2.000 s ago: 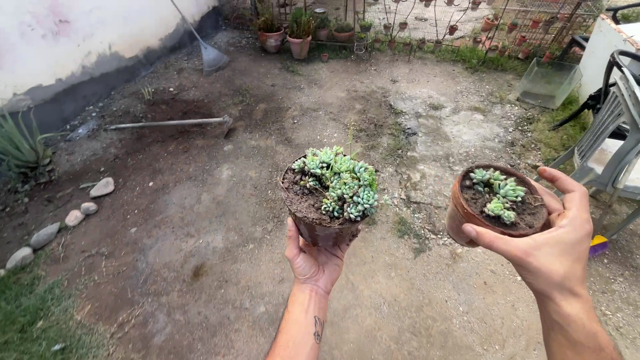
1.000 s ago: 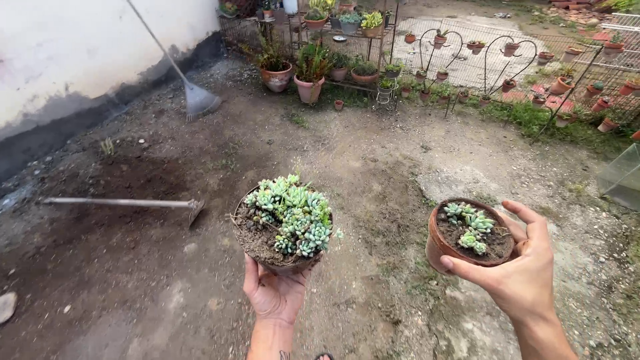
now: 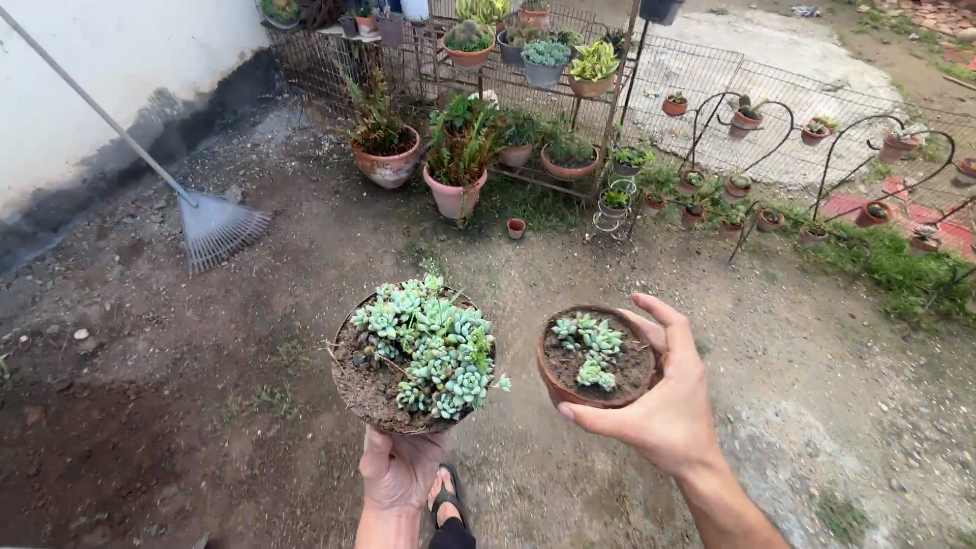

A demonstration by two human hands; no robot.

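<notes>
My left hand point(image 3: 400, 469) holds a round pot of clustered blue-green succulents point(image 3: 438, 347) from below, at the middle of the view; its palm and thumb show under the pot, while the other fingers are mostly hidden. To its right, my right hand point(image 3: 671, 389) grips a smaller terracotta pot point(image 3: 560, 390) by its side, thumb at the near rim and fingers around the far side. A few small succulent rosettes point(image 3: 595, 374) grow in its dark soil. The two pots are held apart, both tops facing up.
A leaf rake point(image 3: 221, 229) leans at the white wall point(image 3: 130, 69) on the left. Ahead stand potted ferns point(image 3: 455, 191), a metal plant rack point(image 3: 621, 84), a tiny terracotta pot point(image 3: 516, 228) on the ground, and a wire fence point(image 3: 709, 76) hung with small pots. My sandalled foot point(image 3: 446, 496) shows below.
The view has swung, bringing the rack and fence closer; the chair and the long-handled tool on the ground are out of view. Both hands still hold their pots, now nearer each other.
</notes>
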